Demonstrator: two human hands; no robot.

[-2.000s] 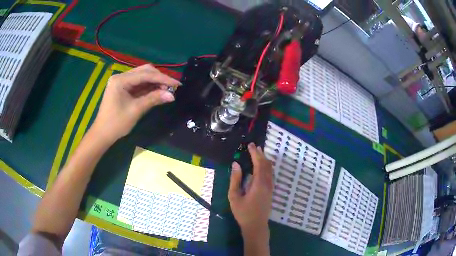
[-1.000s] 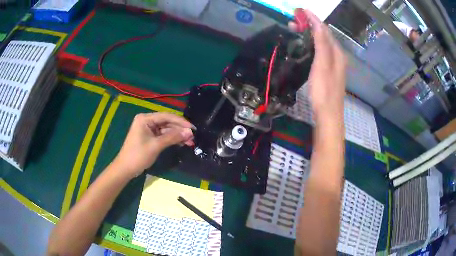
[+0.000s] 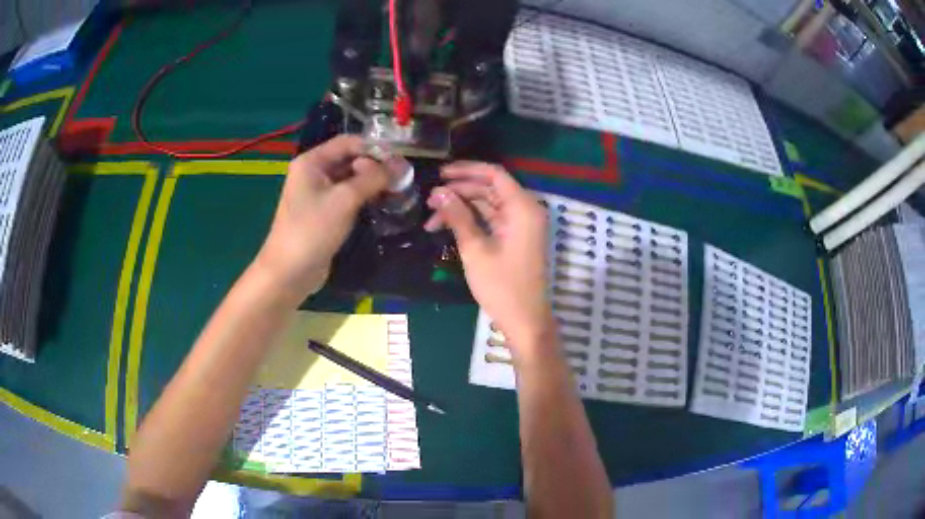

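The black test fixture (image 3: 421, 91) stands ahead of me, with a thin red wire (image 3: 397, 61) down its front. My left hand (image 3: 323, 208) is at the silver round nest (image 3: 402, 193), its thumb and fingertips pinched together on the left side of the nest's white top. Whether a small part is between those fingertips cannot be seen. My right hand (image 3: 497, 228) is just right of the nest, fingers curled and slightly apart, with nothing visible in it. The red clamp handle is out of the picture.
Parts trays (image 3: 616, 304) lie flat right of the fixture, others (image 3: 634, 81) behind them. Tray stacks stand far left (image 3: 25, 243) and far right (image 3: 874, 304). A record sheet (image 3: 325, 426) with a black pen (image 3: 370, 376) lies in front. A blue holder (image 3: 806, 485) is lower right.
My right hand has left the red handle and come down beside the nest. My left hand has moved right and up to the nest. The view has shifted, cutting off the fixture's top.
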